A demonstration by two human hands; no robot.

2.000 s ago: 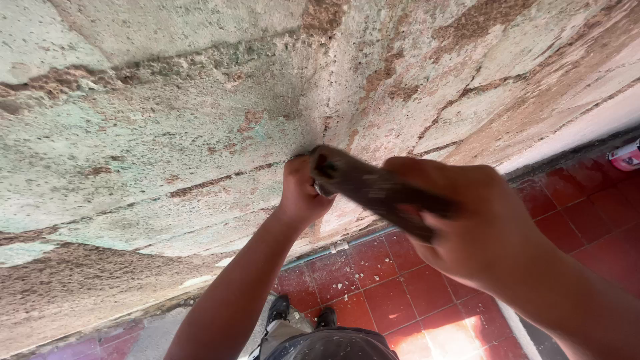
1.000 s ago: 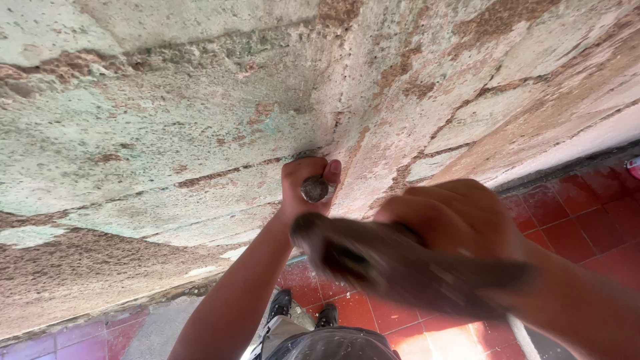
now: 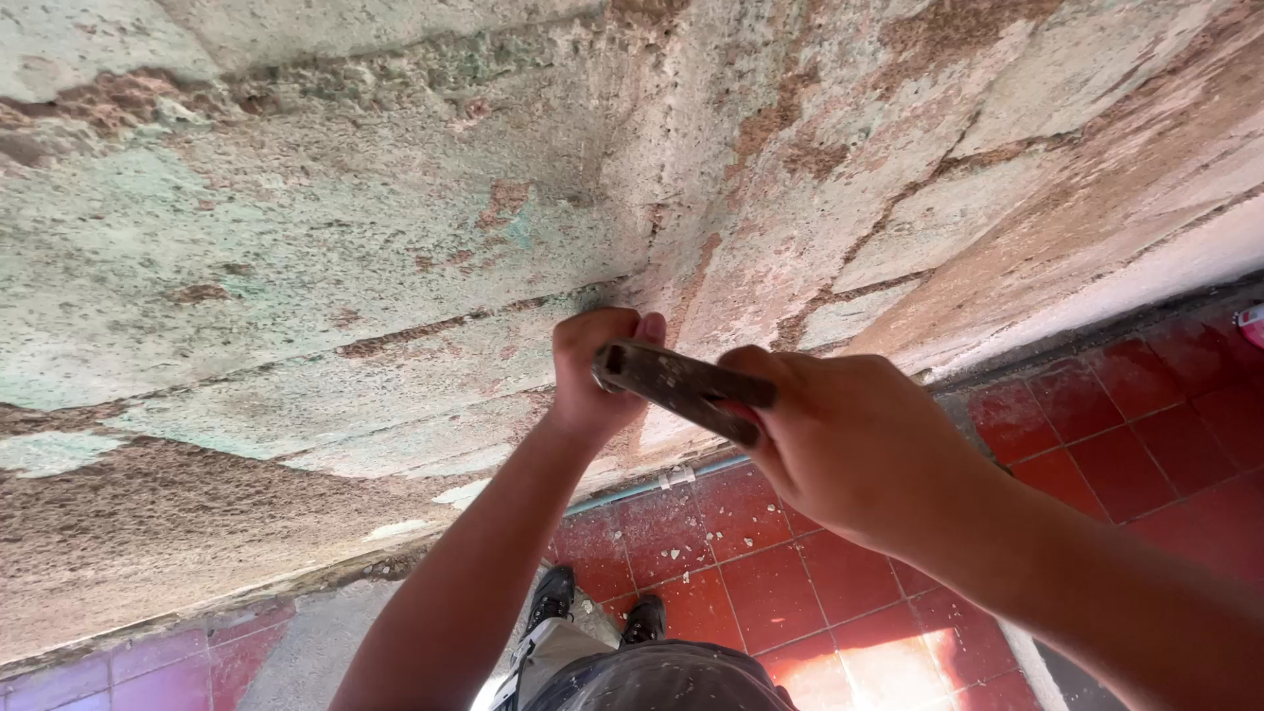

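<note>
My left hand (image 3: 595,370) is closed near the rough block wall (image 3: 395,197), its thumb up; the rounded metal end of a tool it grips showed a second ago and is now covered by the hammer. My right hand (image 3: 839,434) grips a dark, worn claw hammer (image 3: 681,385) by its upper part. The hammer's head lies over my left fist, at the end of the held tool. The wall bears patches of flaking green and white paint, brown mortar joints and exposed plaster.
Red floor tiles (image 3: 780,592) lie below, with pale chips scattered near the wall's foot. A light blue pipe (image 3: 632,494) runs along the base. My dark shoes (image 3: 644,619) stand on the floor beneath. A pinkish object (image 3: 1252,324) sits at the far right edge.
One second ago the hammer was lower and away from my left fist, with the held tool's end uncovered. Now it is back over the fist. My left hand has stayed at the wall.
</note>
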